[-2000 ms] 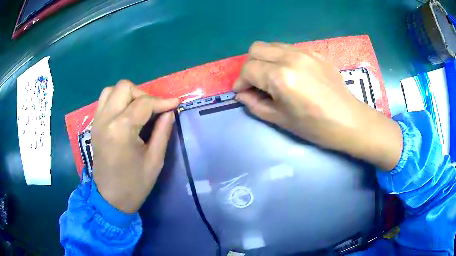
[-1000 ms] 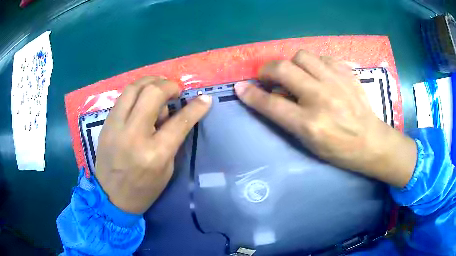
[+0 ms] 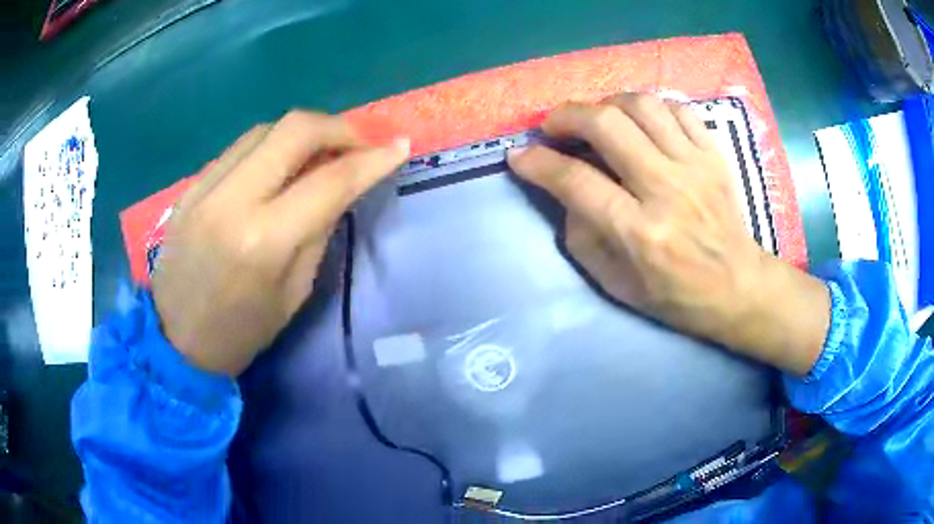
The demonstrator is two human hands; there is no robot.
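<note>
The grey laptop lid (image 3: 614,379) lies inner side up on a red foam pad (image 3: 461,100). The narrow camera board (image 3: 461,158) sits at the middle of the lid's far edge. My right hand (image 3: 666,205) has thumb and index finger on the board's right end. My left hand (image 3: 256,230) is at its left end, slightly blurred, thumb and index fingertips close together; I cannot tell whether they hold anything. The black display cable (image 3: 348,297) runs down the lid to a small cream-and-gold connector (image 3: 481,497) near the near edge.
A handwritten note (image 3: 61,235) lies at left on the green mat (image 3: 307,61). A white sheet with blue strips (image 3: 871,194) lies at right, below a round pot (image 3: 881,46). Part of another red-edged item (image 3: 64,14) shows at the upper left.
My left hand has moved from the board's left part up and left, fingertips now near the foam. My right hand stays at the board's right end. The view has shifted slightly.
</note>
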